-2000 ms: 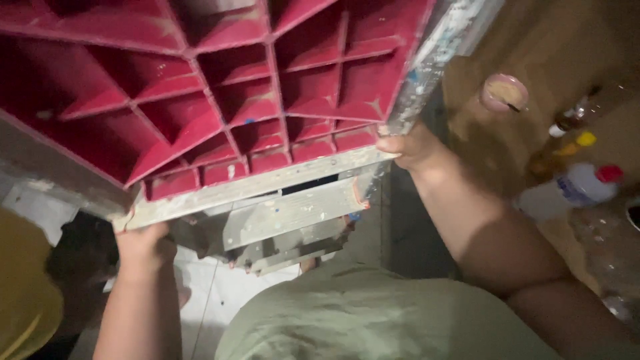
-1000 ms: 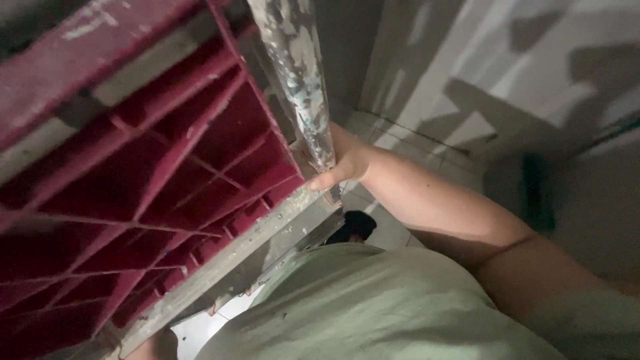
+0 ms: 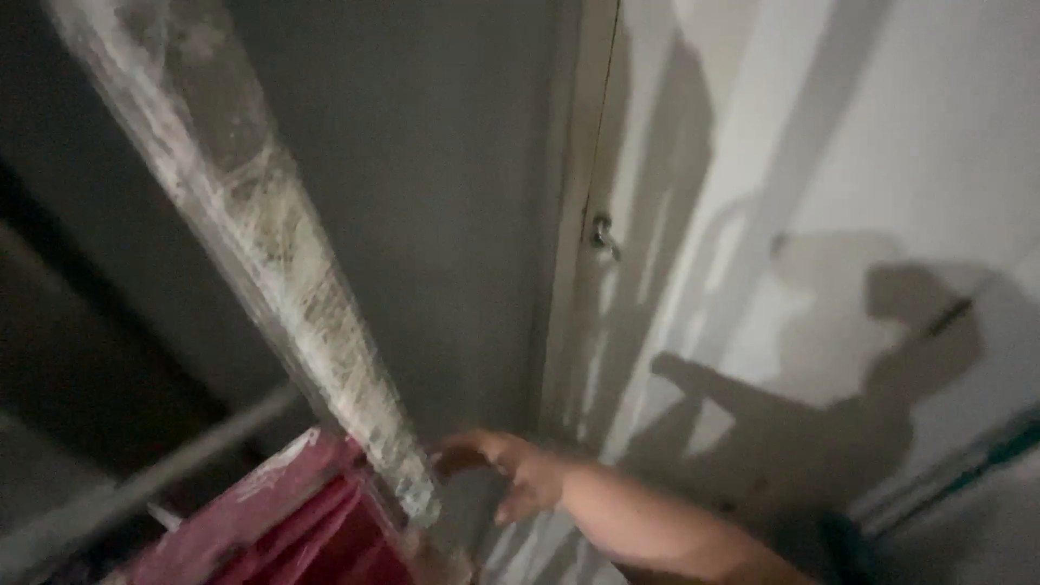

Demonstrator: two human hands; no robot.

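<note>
A paint-spattered metal rail (image 3: 284,268) runs diagonally from the upper left to the bottom centre, part of a stepladder or similar frame. At its lower end, a red ribbed plastic panel (image 3: 325,536) shows at the bottom left. My right hand (image 3: 508,471) is just right of the rail's lower end, fingers spread and curved, with nothing seen in it; blur hides whether a fingertip touches the rail. My left hand is out of view.
A pale door with a metal handle (image 3: 603,236) stands beyond the rail. Shadows fall on the white wall (image 3: 821,309) at the right. A thin pale bar (image 3: 154,471) crosses the lower left.
My right hand, earlier closed on the rail beside the red panel, has let go and its fingers are apart. My left hand has left the view. The view has swung toward the door and wall.
</note>
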